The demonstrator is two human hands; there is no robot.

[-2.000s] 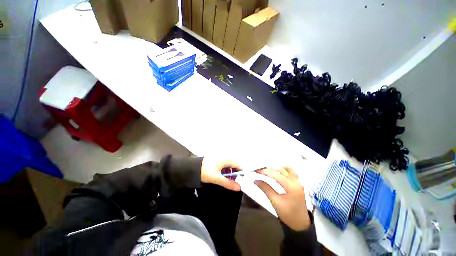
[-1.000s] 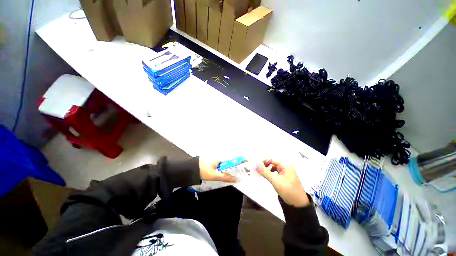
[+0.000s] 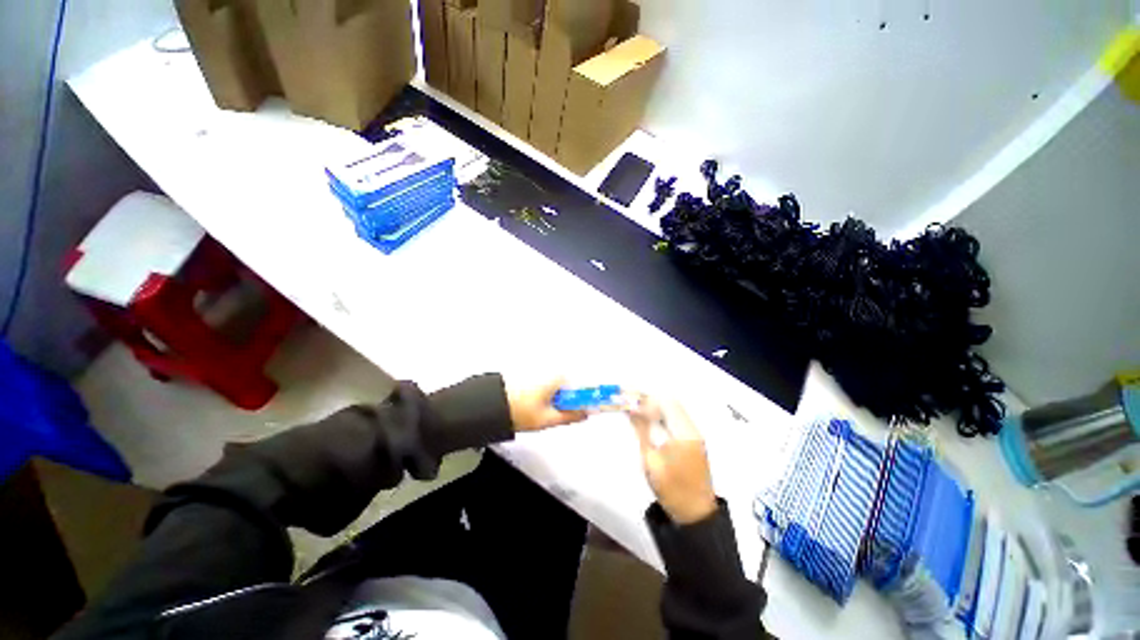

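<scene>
A small blue-and-white retail box is held over the front part of the white bench. My left hand grips its left end. My right hand is at its right end, with the fingers on or close to a pale part there. The right fingertips are blurred, so I cannot tell if they grip it. A stack of blue-and-white retail boxes stands mid-bench. Striped box blanks stand in rows at the right end. A large heap of black coiled cables lies by the wall.
Brown cartons stand along the back of the bench. A black mat runs along the wall side, with a dark flat phone-like rectangle beyond it. A red-and-white stool is on the floor. A grey cylinder is far right.
Both hands have moved up with the box, further over the bench. The box's blue side now faces up, where a white piece between the hands showed before. The view has shifted slightly.
</scene>
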